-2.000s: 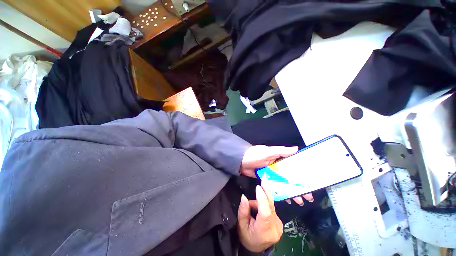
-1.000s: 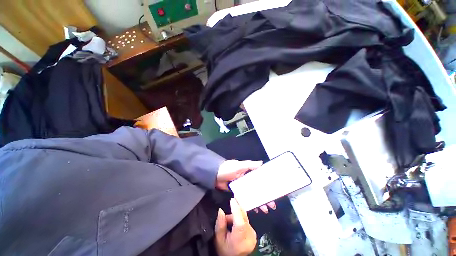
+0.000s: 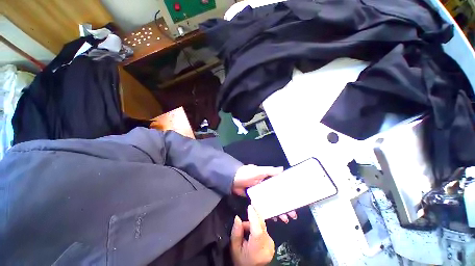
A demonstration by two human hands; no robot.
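A smartphone [image 3: 292, 189] with a bright white screen and dark rim lies tilted in my left hand [image 3: 256, 178], whose fingertips show past the phone's lower edge. My right hand [image 3: 253, 242] is just below the phone's near end, a finger raised at the screen's lower corner. It holds nothing visible; whether the fingertip touches the screen is unclear. Both hands are in front of the white machine table [image 3: 299, 122]. The overlock machine [image 3: 401, 174] stands to the right of the phone, its metal parts specked with dark lint.
Dark cloth [image 3: 312, 47] is bunched across the table's back and right side. More dark garments [image 3: 70, 98] are piled at the left. Behind are a brown shelf [image 3: 151, 52] with small pale dots and a control box [image 3: 192, 11] with a green panel.
The view has shifted, moving hands and phone left overall in the picture. The screen has gone from white with blue and orange to plain white. My left hand still holds the phone.
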